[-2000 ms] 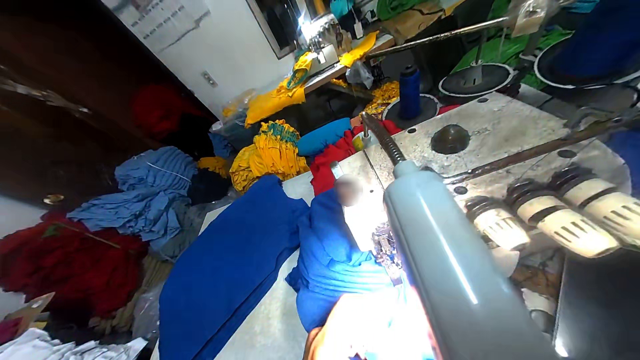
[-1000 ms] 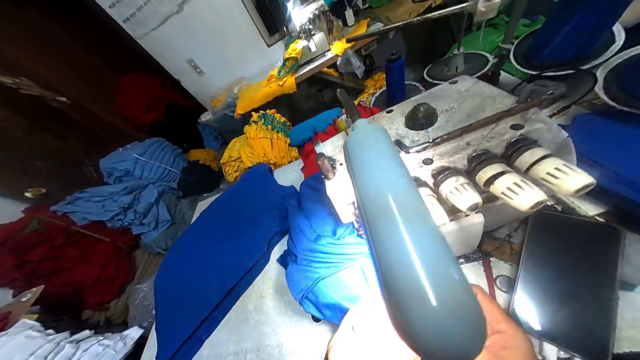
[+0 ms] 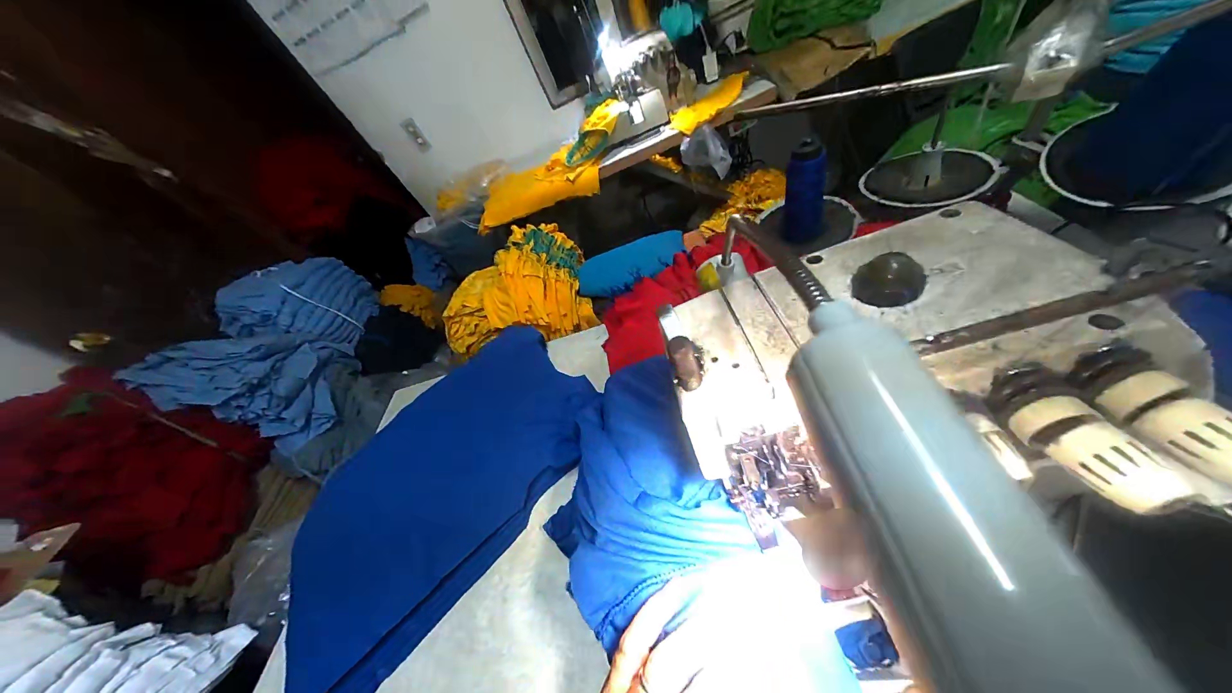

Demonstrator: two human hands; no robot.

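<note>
My left hand (image 3: 647, 647) lies on a bunched blue knit fabric (image 3: 635, 510) at the bottom centre, partly washed out by the lamp's glare; its fingers press on the cloth. Just right of the needle area of an overlock sewing machine (image 3: 972, 260), fingertips of my right hand (image 3: 835, 551) show, mostly hidden behind a grey cylindrical lamp (image 3: 943, 481) on a flexible neck; what they hold cannot be seen. Flat blue fabric pieces (image 3: 414, 500) lie on the table left of the bunched cloth.
Tension dials (image 3: 1088, 443) stand at the right. A blue thread cone (image 3: 805, 188) is behind the machine. Yellow ruffled fabric (image 3: 520, 294) and red fabric (image 3: 645, 308) lie beyond the table (image 3: 510, 597). Light-blue bundles (image 3: 289, 327) and a red pile (image 3: 125, 481) are at left.
My right hand has moved from beside the lower end of the lamp to near the needle area. The black phone seen at the right one second ago is out of clear view as the view shifts.
</note>
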